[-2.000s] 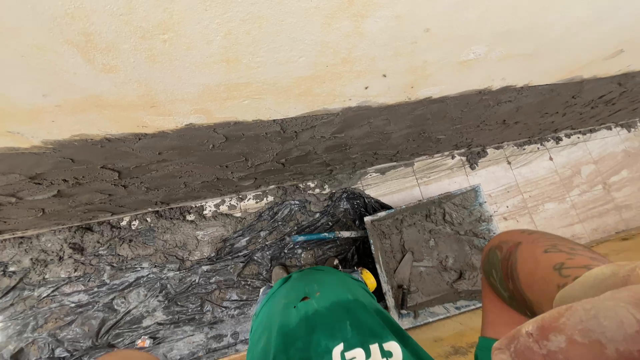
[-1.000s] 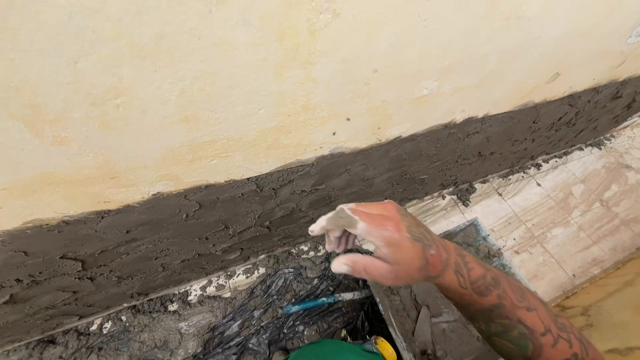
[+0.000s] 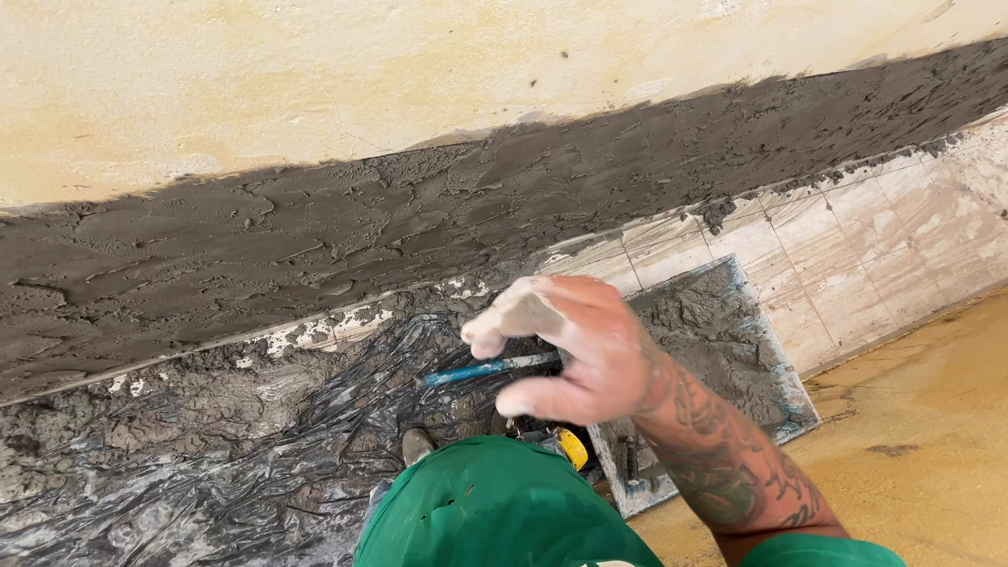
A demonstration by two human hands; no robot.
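Observation:
My right hand (image 3: 579, 346), dusted with pale cement, is raised with thumb and fingers apart and nothing between them. It hovers over a blue-and-white tool handle (image 3: 488, 368) lying on black plastic sheeting. Beside and partly behind my forearm is a square mortar board (image 3: 795, 394) loaded with wet grey mortar (image 3: 709, 331). A trowel handle (image 3: 631, 459) shows on the board's near part; its blade is hidden by the arm. A band of rough wet mortar (image 3: 354, 228) runs along the wall's base. My left hand is out of view.
Mortar-smeared black plastic sheeting (image 3: 236, 472) covers the floor at left. Pale tiles (image 3: 850, 260) edge the wall at right, above a yellowish surface (image 3: 913, 425). A yellow round object (image 3: 572, 449) and a shoe (image 3: 417, 446) are near my green shirt (image 3: 496, 504). The painted wall (image 3: 315, 87) rises above.
Two seconds ago my right forearm was at the lower right; by one second ago the hand had come up over the tool handle, where it remains, empty.

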